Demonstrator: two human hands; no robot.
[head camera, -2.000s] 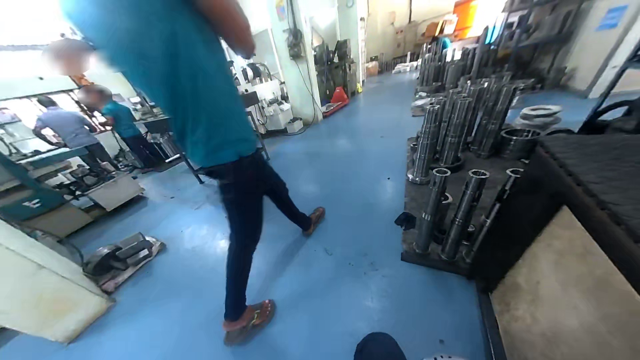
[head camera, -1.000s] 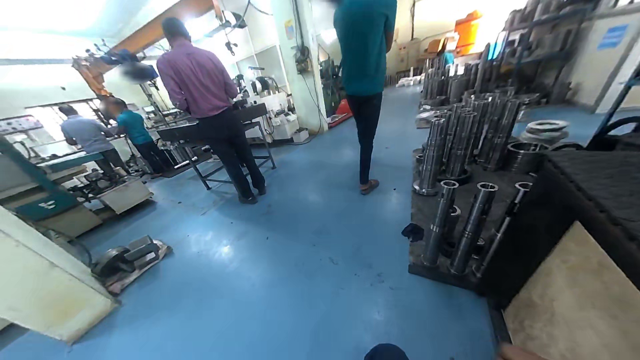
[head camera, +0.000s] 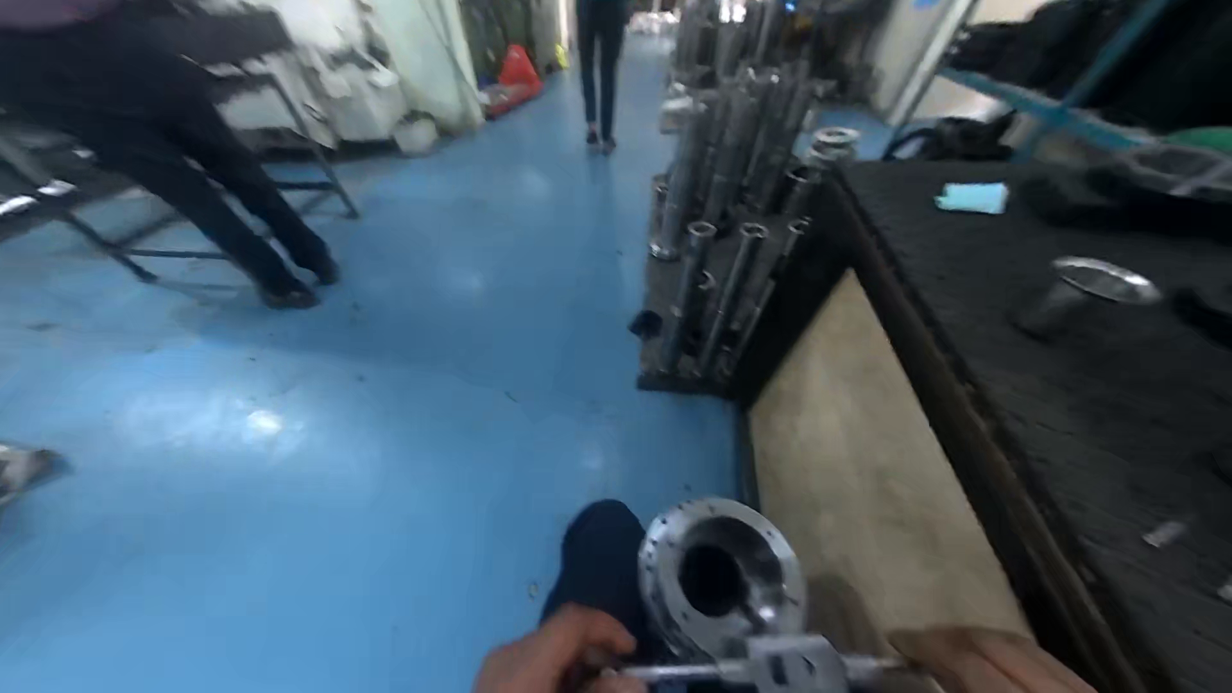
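Observation:
At the bottom of the view, my left hand is closed on the left end of a metal bar-handled tool, like a tap wrench. My right hand is at the tool's right end, its fingers partly cut off and blurred, so its grip cannot be told. Just beyond the tool's square middle block stands a flanged metal cylinder with a wide central bore and small holes around its rim. My knee in dark cloth shows left of the flange.
A dark-topped workbench is on the right, bearing a flanged metal part and a light blue item. Upright metal shafts stand on a low pallet ahead. One person stands by a metal table at left; another is farther off.
The view has tilted down and right, bringing my hands, the bar tool and the flanged cylinder into sight. The person in teal has moved away down the aisle.

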